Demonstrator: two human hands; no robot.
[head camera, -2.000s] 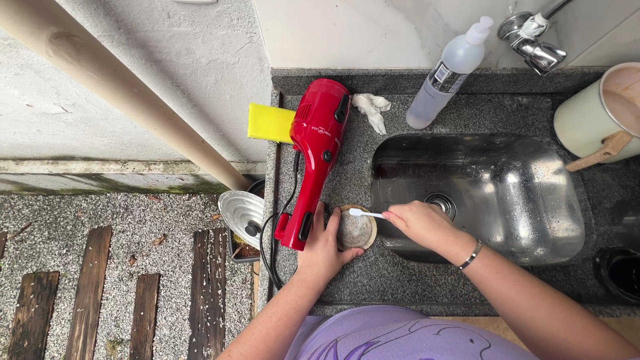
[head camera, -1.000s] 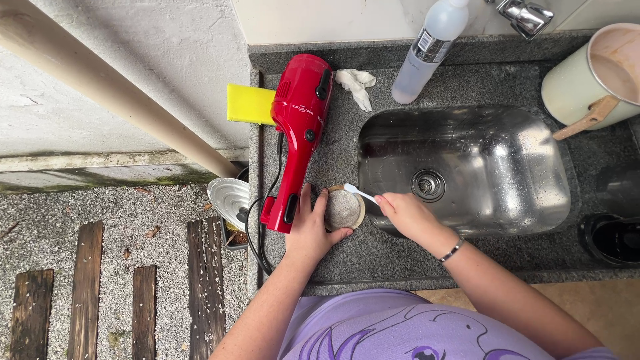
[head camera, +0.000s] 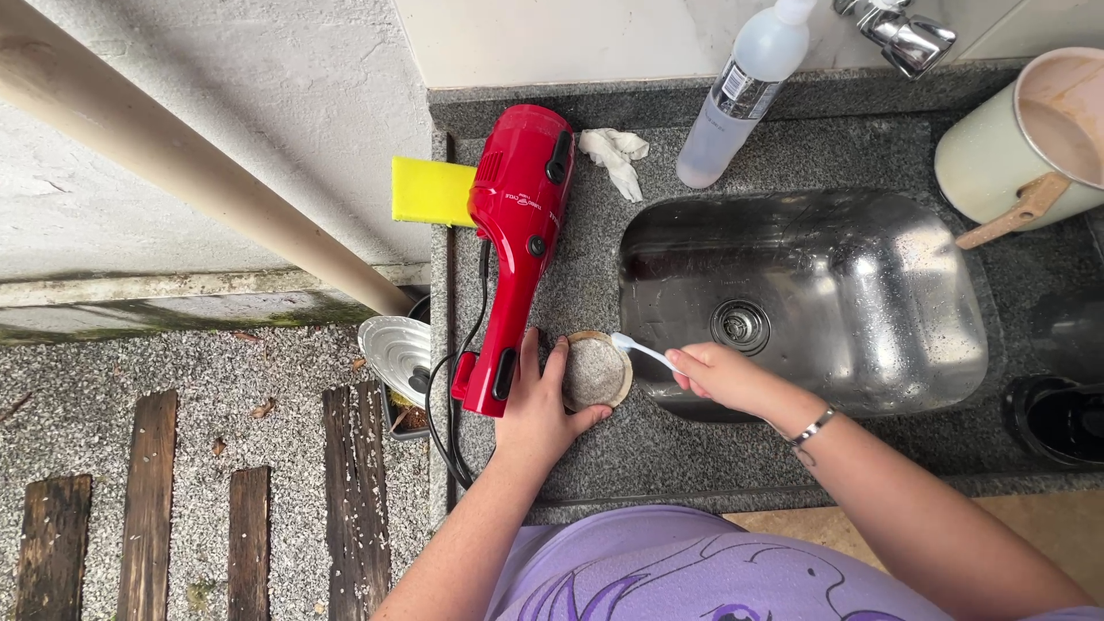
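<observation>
A round filter disc, grey and dusty with a pale rim (head camera: 597, 371), lies at the counter's left part. My left hand (head camera: 543, 414) grips its left and lower edge between thumb and fingers, beside the handle of a red handheld vacuum cleaner (head camera: 523, 233). My right hand (head camera: 711, 373) holds a small white and pale blue brush, like a toothbrush (head camera: 647, 350), by its handle end; its head is at the disc's upper right rim. Its bristles cannot be made out.
A steel sink (head camera: 811, 302) lies right of the disc. Behind stand a spray bottle (head camera: 733, 103), a crumpled white cloth (head camera: 614, 158) and a chrome tap (head camera: 916, 43). A yellow sponge or cloth (head camera: 431, 191) touches the vacuum. A cream pot (head camera: 992, 164) stands right. A black cord (head camera: 477, 332) hangs left.
The brush head has moved from the disc's upper left or top to its upper right rim. The left hand keeps its hold on the disc. The view has shifted slightly.
</observation>
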